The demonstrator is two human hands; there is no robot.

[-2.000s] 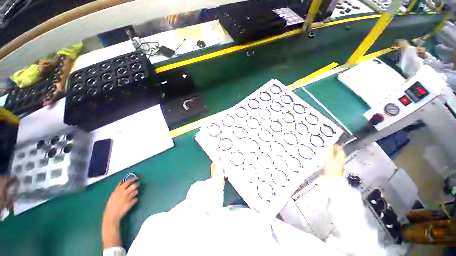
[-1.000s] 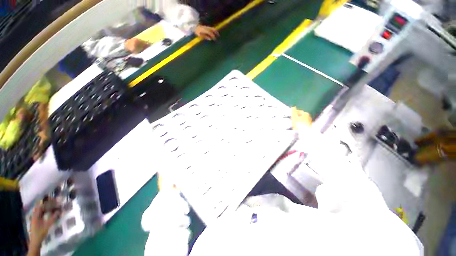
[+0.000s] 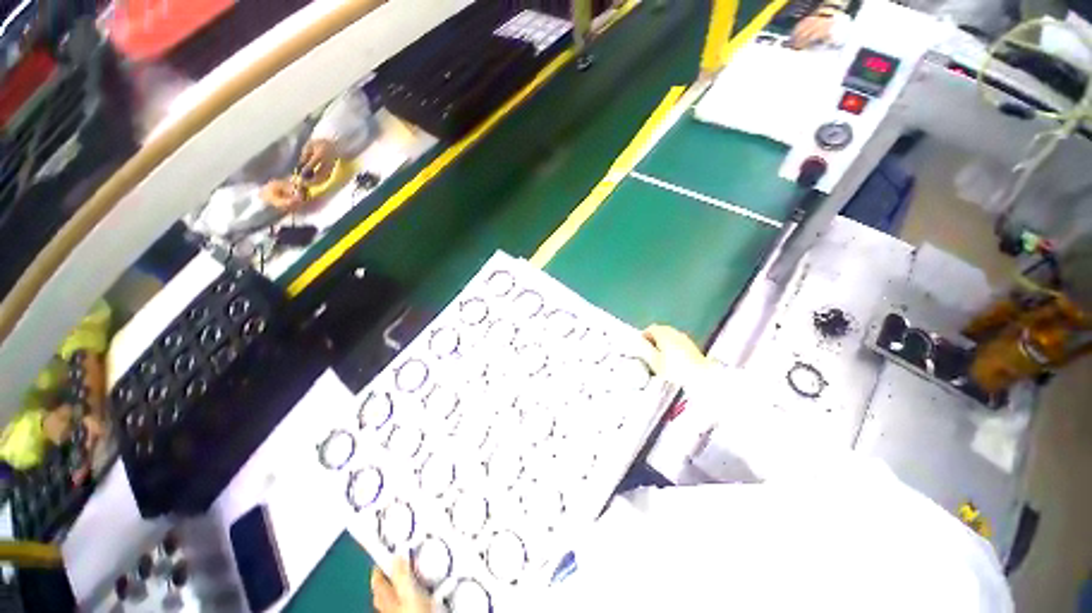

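A white foam tray (image 3: 479, 395) with rows of thin black rings lies across the front centre, slightly tilted to the view. My left hand (image 3: 401, 587) grips its near left edge, partly cut off by the bottom of the picture. My right hand (image 3: 677, 350) grips its right edge, with the thumb on top. The other fingers of both hands are hidden by the tray. The tray is over the green conveyor belt (image 3: 671, 258).
Right: pale worktable (image 3: 826, 437) with a loose ring (image 3: 807, 380), dark scraps (image 3: 833, 321), fixture (image 3: 922, 354), amber machine head (image 3: 1018, 347) and control box (image 3: 856, 108). Left: black trays (image 3: 198, 383), phone (image 3: 258, 557), pocket tray (image 3: 144, 587). Other people's hands (image 3: 299, 186) work across the belt.
The foam tray and both my hands have moved left and lower in the picture as the view turned right. Both hands still hold the tray. A neighbour's hand has left the pocket tray.
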